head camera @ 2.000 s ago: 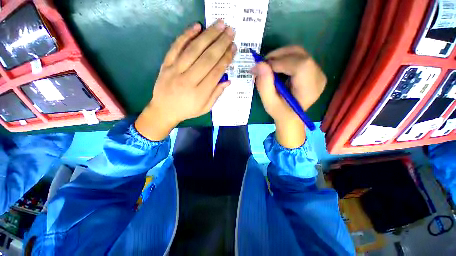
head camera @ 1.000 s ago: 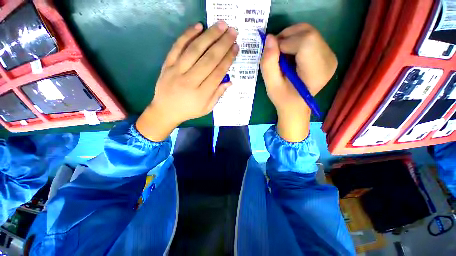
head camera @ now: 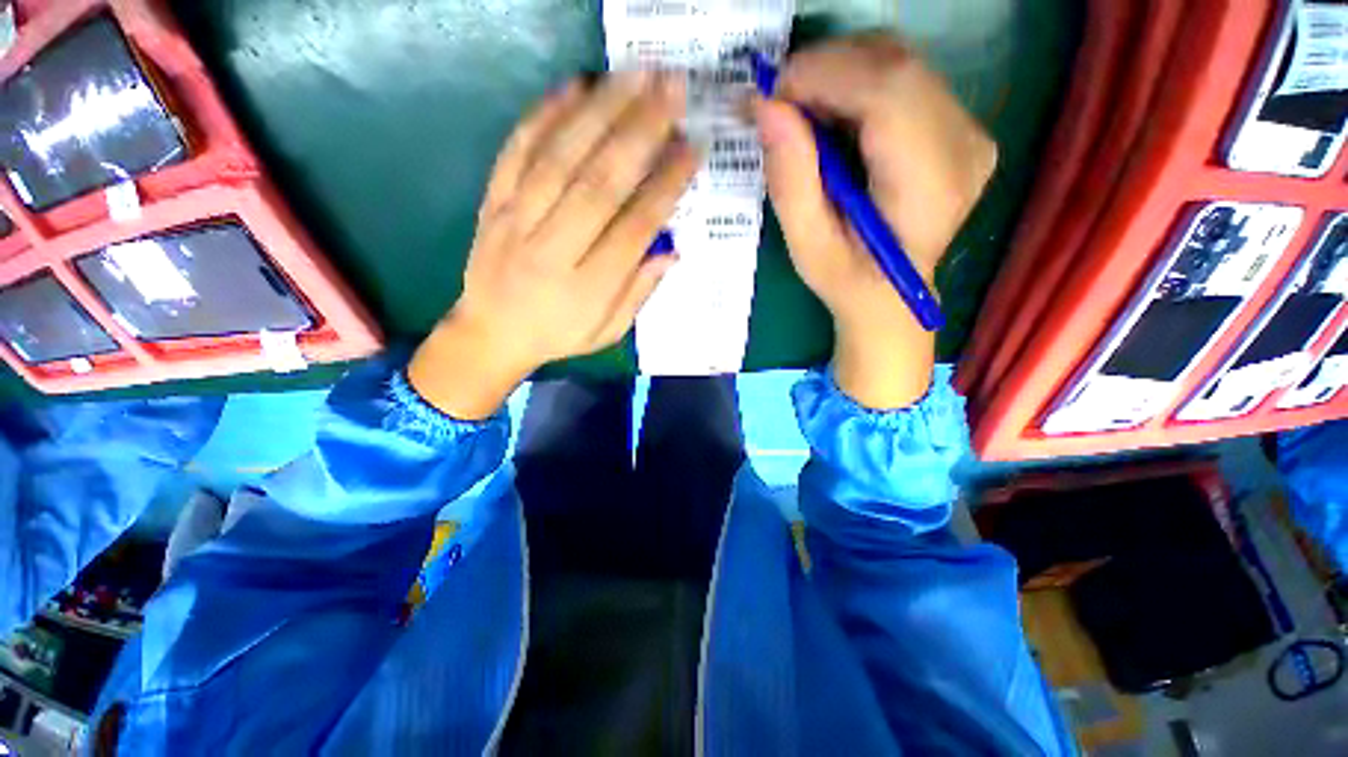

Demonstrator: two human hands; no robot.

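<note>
The white barcode label strip (head camera: 704, 296) lies lengthwise on the green mat, its near end at the bench's front edge. My left hand (head camera: 569, 229) lies flat, palm down, over the strip's left side, slightly blurred. A small blue piece (head camera: 661, 243), perhaps a pen cap, shows by its thumb. My right hand (head camera: 887, 155) grips a blue marker pen (head camera: 858, 207). The pen's tip is at the printed rows near the top of the strip; whether it touches the paper I cannot tell.
A red-orange tray (head camera: 244, 203) with dark-faced phones stands at the left. Stacked red-orange trays (head camera: 1020, 429) with open phone assemblies (head camera: 1183, 318) stand at the right. The green mat (head camera: 399, 148) lies between them. A blue sleeve of another person (head camera: 89, 459) shows at the far left.
My right hand and the pen have moved up the strip, away from me. The print has shifted a little under my hands. My left hand stays over the strip, now blurred.
</note>
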